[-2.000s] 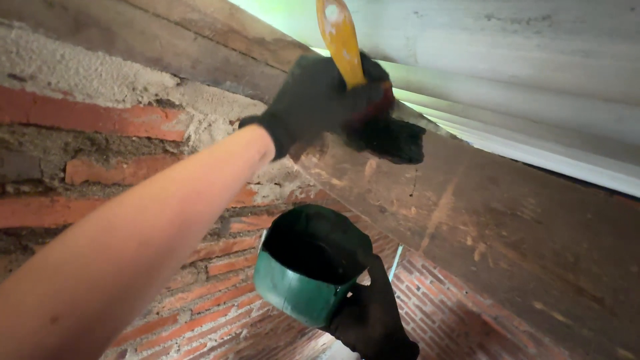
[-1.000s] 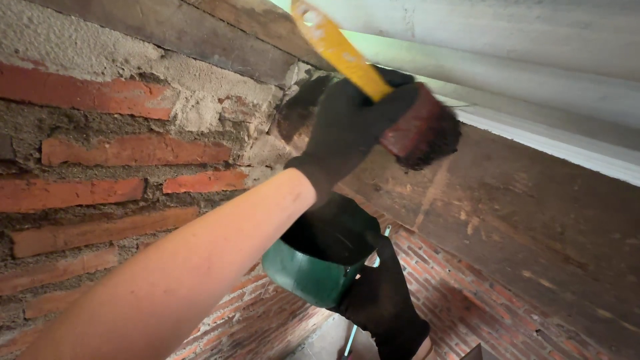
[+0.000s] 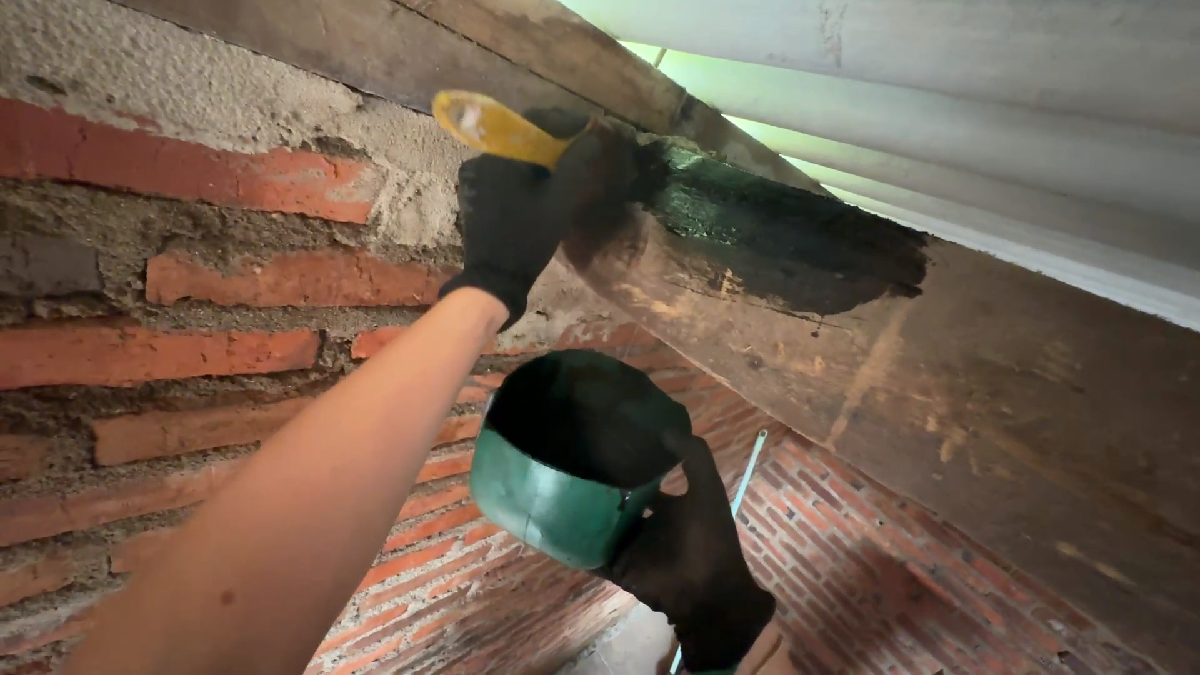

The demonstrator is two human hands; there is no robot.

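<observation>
My left hand (image 3: 534,202), in a black glove, grips a paintbrush by its yellow handle (image 3: 502,131) at the wooden beam (image 3: 994,375); the bristles are blurred and mostly hidden by the hand. A wet, dark coating (image 3: 778,230) covers part of the beam's upper face just right of that hand. Below, my right hand (image 3: 689,553), also black-gloved, holds a green container (image 3: 553,506) at its right side. The container is tilted with its opening toward me, its inside dark.
A rough brick wall (image 3: 234,356) with mortar runs along the left. Corrugated roofing sheets (image 3: 984,112) lie close above the beam. Another brick wall (image 3: 844,544) and a thin light-blue rod (image 3: 748,473) are lower right.
The brush in my left hand was over the beam farther right and is now at its left end. A broad dark coating now shows on the beam where the arm and brush were.
</observation>
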